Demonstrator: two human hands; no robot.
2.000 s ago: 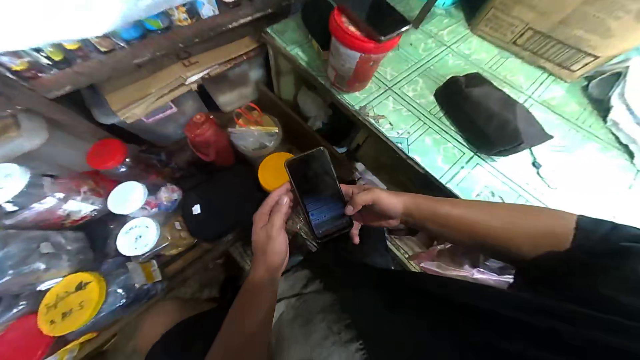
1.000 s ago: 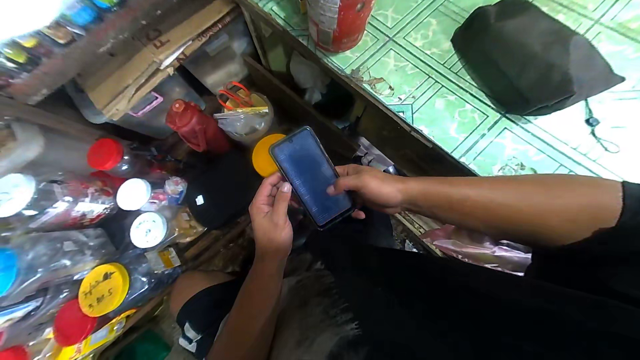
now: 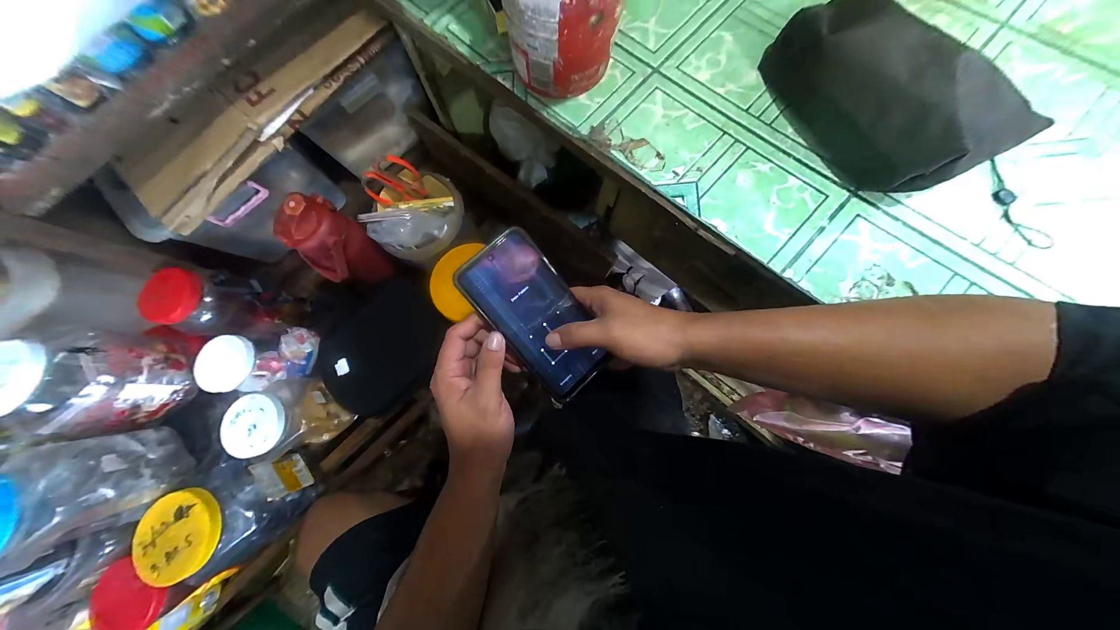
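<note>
A smartphone with a dark case edge lies tilted between both hands, its lit screen facing up with a line pattern on the lower part. My left hand grips its left edge, thumb along the side. My right hand supports the right edge, and its thumb rests on the screen; the fingers behind the phone are hidden. Just beyond the phone is a yellow lid, partly covered by it.
Plastic jars with a red lid, a white lid and a yellow lid crowd the left. A red bottle stands near a container with orange-handled scissors. A red bucket and dark cloth item rest on the green tiled-pattern surface.
The phone's screen has changed to a line pattern, and my right thumb has moved lower on it, over the pattern. The view has shifted closer to the hands.
</note>
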